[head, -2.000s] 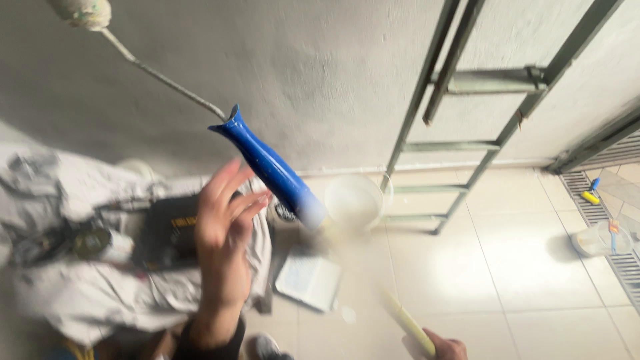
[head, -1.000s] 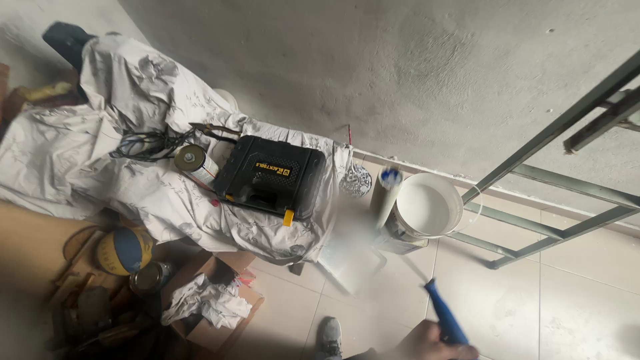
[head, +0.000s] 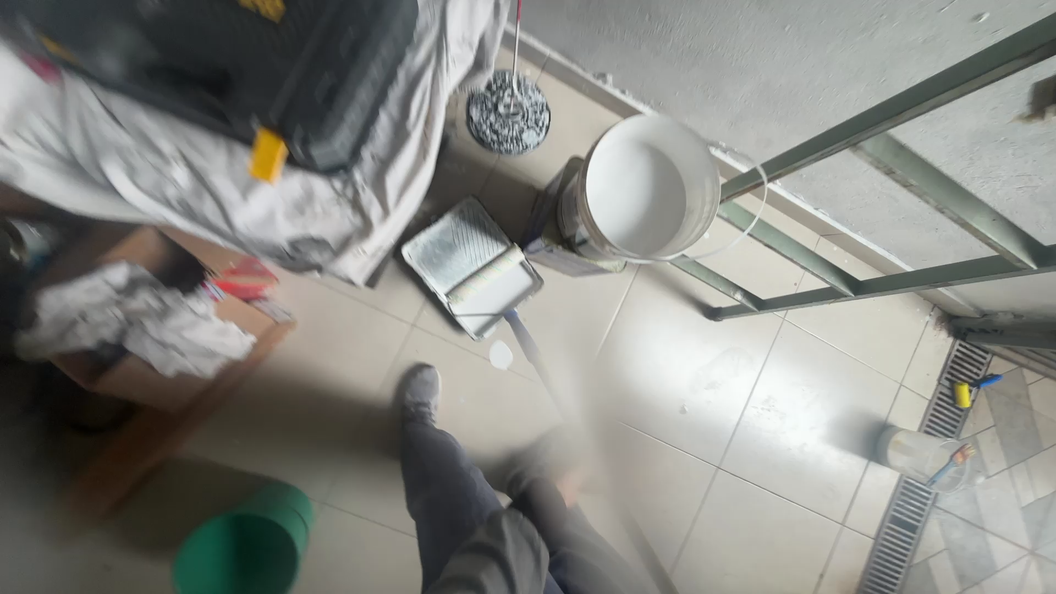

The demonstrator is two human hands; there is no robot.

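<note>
A paint roller [head: 487,276] lies across a tray [head: 429,285] of white paint on the tiled floor. Its blue handle [head: 520,326] points down toward my legs and continues into a long, blurred pole [head: 652,553]. Close to the pole, a blurred skin-toned patch at the end of a grey sleeve looks like my left hand [head: 569,487]; its fingers and hold cannot be made out. My right hand is not in view. Beside the tray, a clear-walled bucket [head: 639,190] holds white paint, its wire handle hanging over the right side.
A green metal ladder [head: 833,289] leans by the grey wall. A black tool case [head: 330,91] lies on a white drop cloth [head: 330,214]. A cardboard box [head: 140,379], a green bucket [head: 239,544], a small bucket [head: 916,454], a yellow roller [head: 963,394] and a floor drain [head: 899,528] surround the floor area.
The roller, raised before the wall two seconds ago, is now down in the tray. The left hand no longer shows apart from the pole with fingers spread. The view has tilted down.
</note>
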